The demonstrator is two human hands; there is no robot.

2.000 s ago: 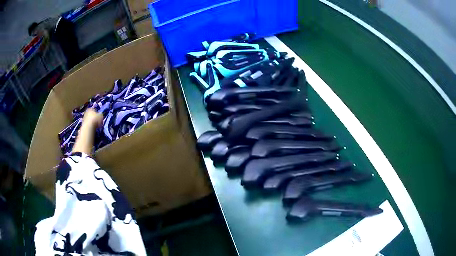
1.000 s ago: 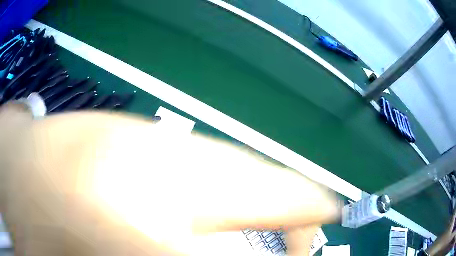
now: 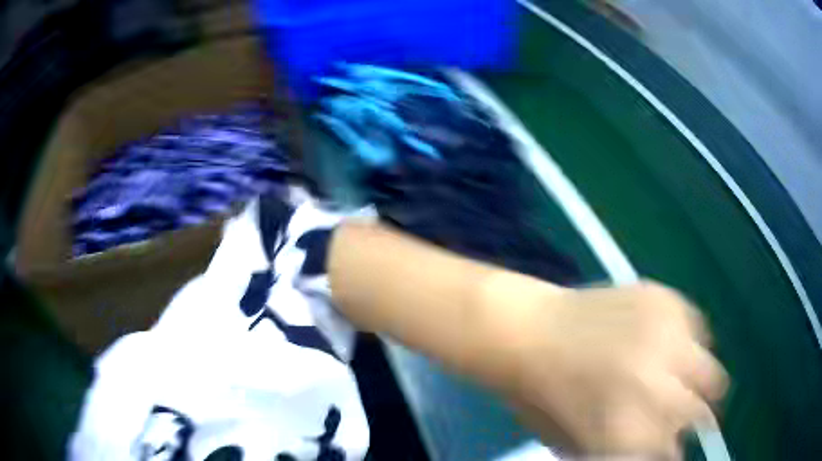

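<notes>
My left hand [image 3: 631, 369] reaches across the bench at the lower right, strongly blurred, its fingers curled. Whether it holds anything cannot be told. Its forearm comes out of a white sleeve with black patches. All-black pen tools [image 3: 469, 194] lie blurred on the bench behind the forearm, which hides part of them. Blue-and-black pen tools [image 3: 379, 103] lie beyond them. Purple-and-black pen tools [image 3: 180, 180] fill the open carton at the left. A sliver of a white sheet [image 3: 527, 452] shows at the bottom edge. My right hand is not in view.
The brown cardboard carton [image 3: 99, 302] stands left of the bench. A bright blue tote [image 3: 388, 36] stands at the far end. A white stripe [image 3: 577, 212] edges the bench beside the green conveyor belt [image 3: 649, 180], which curves along the right.
The view has swung back left to the carton and tote. My left hand, inside the carton two seconds ago, is now over the bench at the right.
</notes>
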